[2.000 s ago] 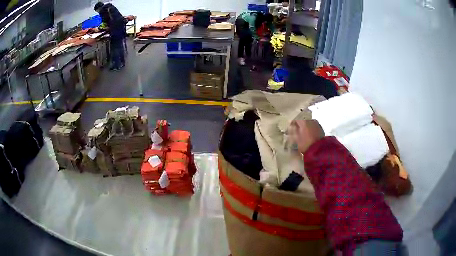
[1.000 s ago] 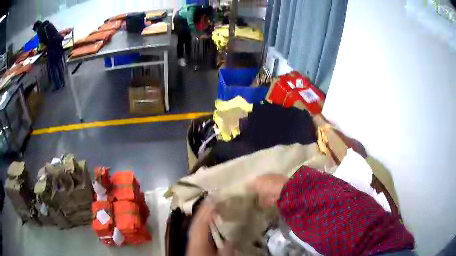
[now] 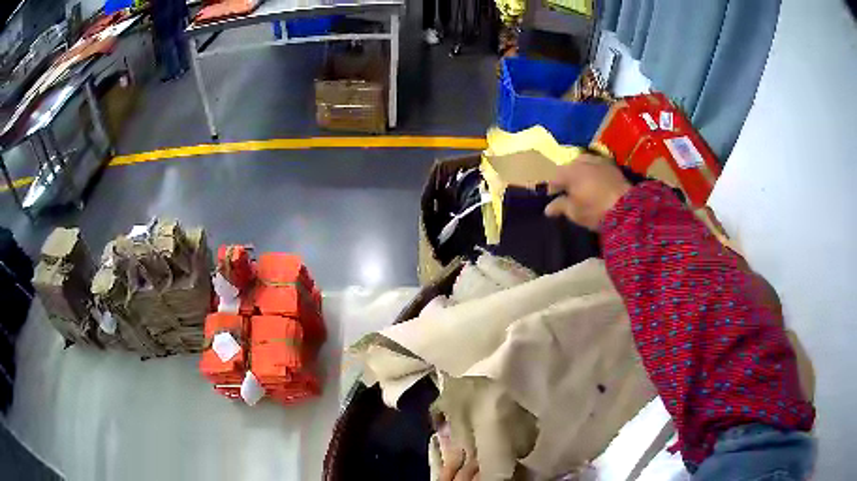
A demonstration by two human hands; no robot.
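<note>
Large floppy beige material (image 3: pixel 554 343) lies across the top of a wide container of offcuts. My right hand (image 3: pixel 590 192) reaches past it to a yellow-edged tan piece (image 3: pixel 526 162) lying on black material (image 3: pixel 564 235). Its fingers are at the piece's right edge; whether they grip it is unclear. My left hand (image 3: pixel 457 462) is at the bottom edge, mostly cut off, with only its fingers showing against the beige material. Its grip is hidden. White sheet material (image 3: pixel 639 442) shows partly under my right forearm.
Tied tan bundles (image 3: pixel 155 287) and orange bundles (image 3: pixel 272 324) stand on a pale surface at left. A blue crate (image 3: pixel 545 99) and red box (image 3: pixel 658 141) are behind the container. A metal table (image 3: pixel 301 9) stands farther back; people's legs show there. A white wall is at right.
My right hand has moved from the beige material out to the yellow-edged piece. My left hand has dropped toward the bottom edge. The beige material is spread wider, and the view has shifted.
</note>
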